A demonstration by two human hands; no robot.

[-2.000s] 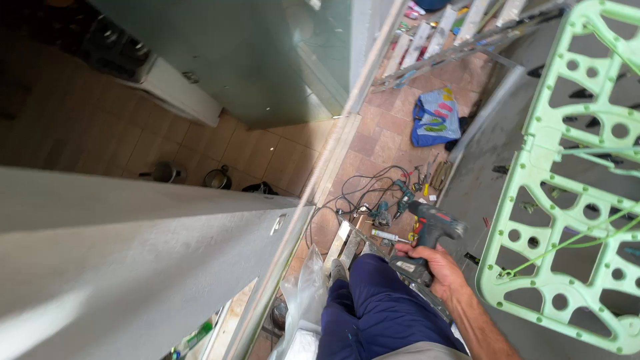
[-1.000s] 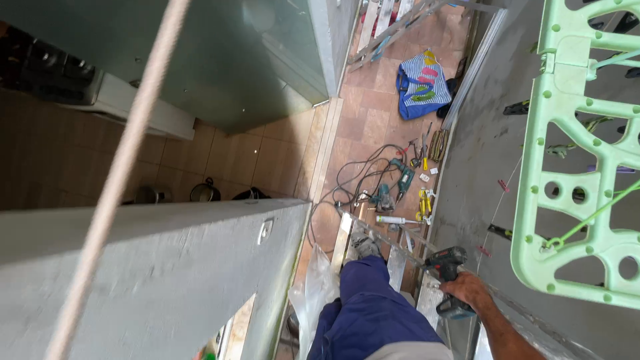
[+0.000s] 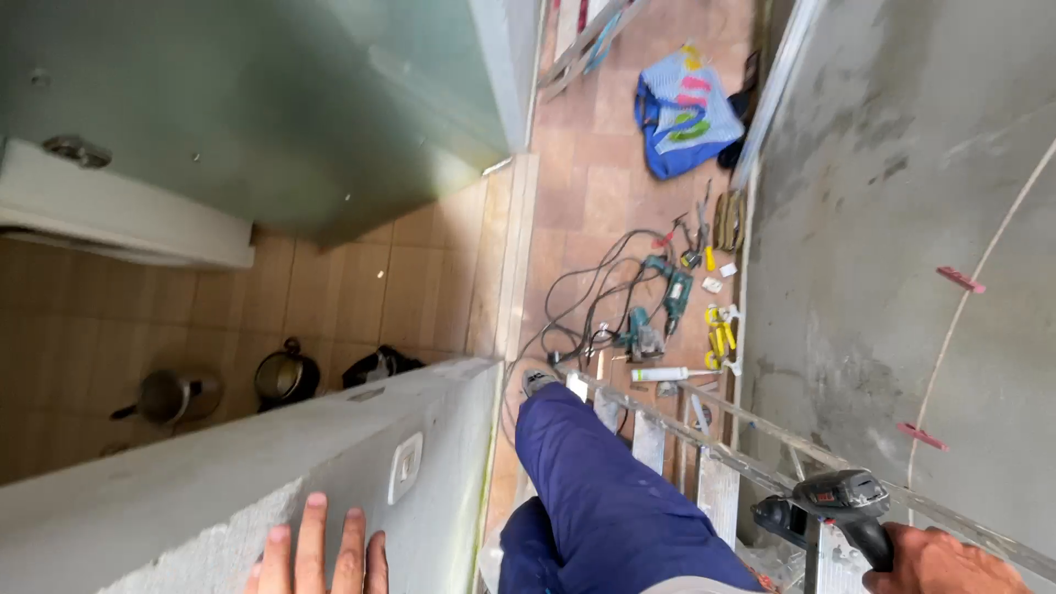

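Observation:
At the lower right my right hand is closed around the grip of a black cordless drill, held over the metal stepladder. My left hand rests with spread fingers on or close against the grey wall at the bottom left and holds nothing. A white wall switch sits to the right of that hand. One foot in a grey shoe is near the ladder's rungs, below my blue trousers.
On the tiled floor lie a corded green drill, a green jigsaw, black cables, a sealant cartridge and a blue bag. A cord with red clothes pegs crosses the right side. Pots stand at left.
My left hand has come into view at the wall. My right hand, still gripping the drill, is lower and farther right in view. The green plastic frame has left the view.

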